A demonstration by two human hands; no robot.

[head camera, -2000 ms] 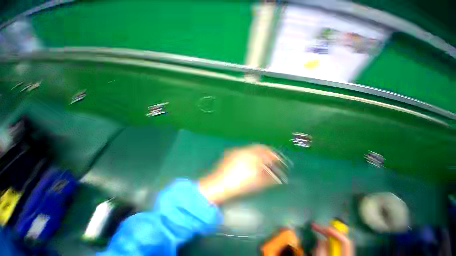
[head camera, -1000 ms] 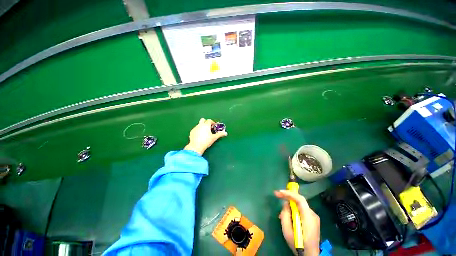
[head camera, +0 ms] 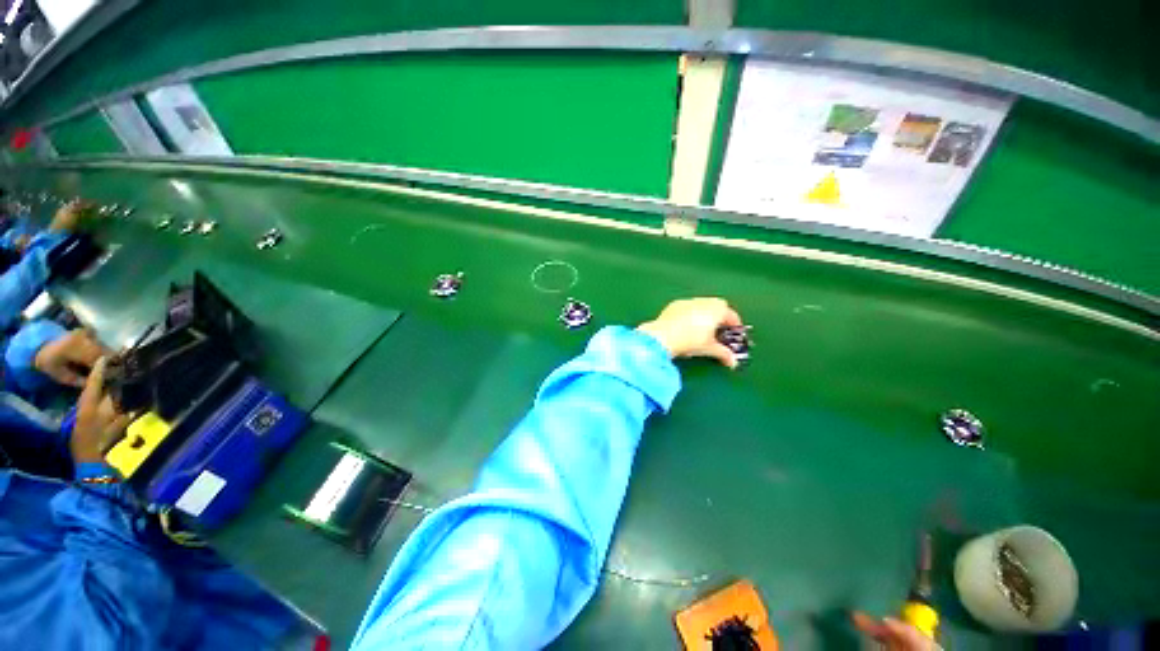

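My left hand [head camera: 693, 331] reaches out over the near side of the green belt [head camera: 814, 324], its fingers closed on a round motor stator [head camera: 734, 340]. My right hand [head camera: 901, 632], cut off by the bottom edge, holds the yellow soldering iron [head camera: 921, 616], its tip pointing up beside the cup. The orange soldering fixture [head camera: 715, 608] lies on the mat at the bottom edge, partly cut off; its black toothed centre shows no stator. Solder wire [head camera: 653, 581] runs across the mat towards it, partly hidden by my left sleeve.
A white cup [head camera: 973, 572] with small brownish contents stands at lower right. More stators [head camera: 575, 313] sit spaced along the belt. A solder spool [head camera: 341, 491], a blue box [head camera: 229, 455] and black holders stand left. People in blue sleeves [head camera: 28, 286] work at far left.
The view has swung left, bringing the spool and people into view. My left hand still has a stator at the belt. The fixture, cup and right hand now sit lower in the picture.
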